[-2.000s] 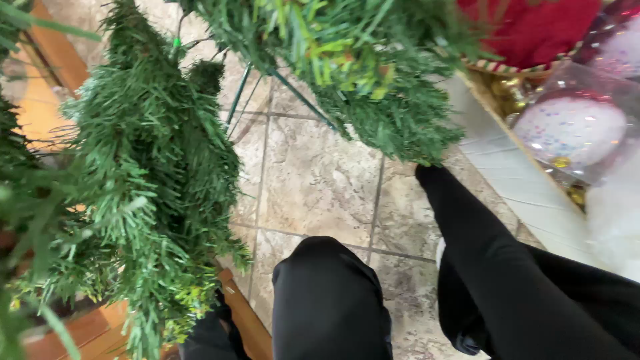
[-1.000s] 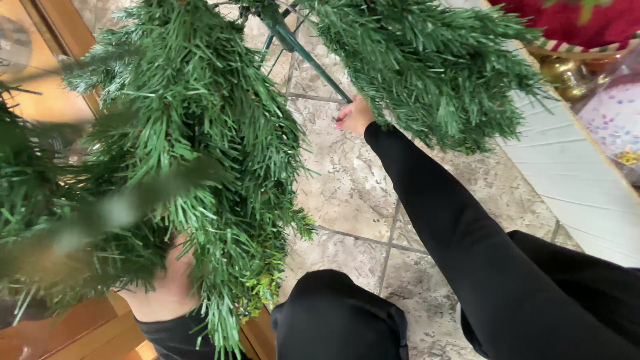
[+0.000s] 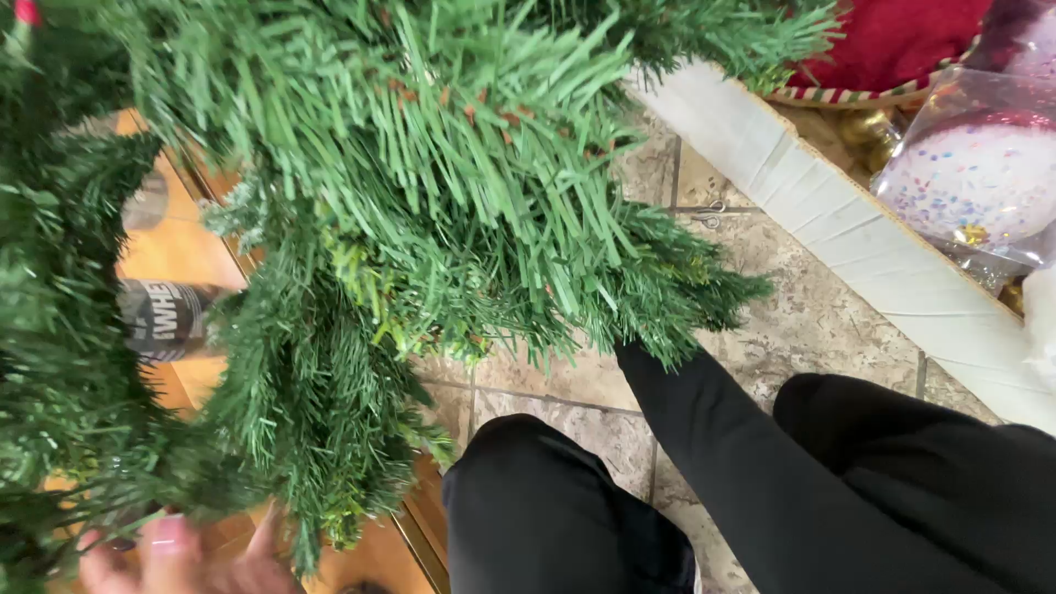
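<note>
Green branches of an artificial Christmas tree [image 3: 462,190] fill the upper and left parts of the head view. At the bottom left, my left hand [image 3: 190,549] touches or lies just below the branch tips, its fingers partly spread; whether it grips a twig cannot be told. My right arm in a black sleeve reaches up from the lower right, and the hand at its end is hidden beneath the foliage. The metal stand is not visible from here.
A white cardboard box [image 3: 899,280] at the right holds a bagged speckled ornament [image 3: 973,181], gold baubles and a red cloth [image 3: 891,41]. A small metal hook [image 3: 709,216] lies on the tiled floor [image 3: 825,280]. Behind the branches at left, a dark container [image 3: 169,318] shows by wooden cabinetry.
My right hand, seen at the green stand leg a second ago, is now hidden under branches. Foliage now covers the stand. My left hand's fingers have come out below the branches.
</note>
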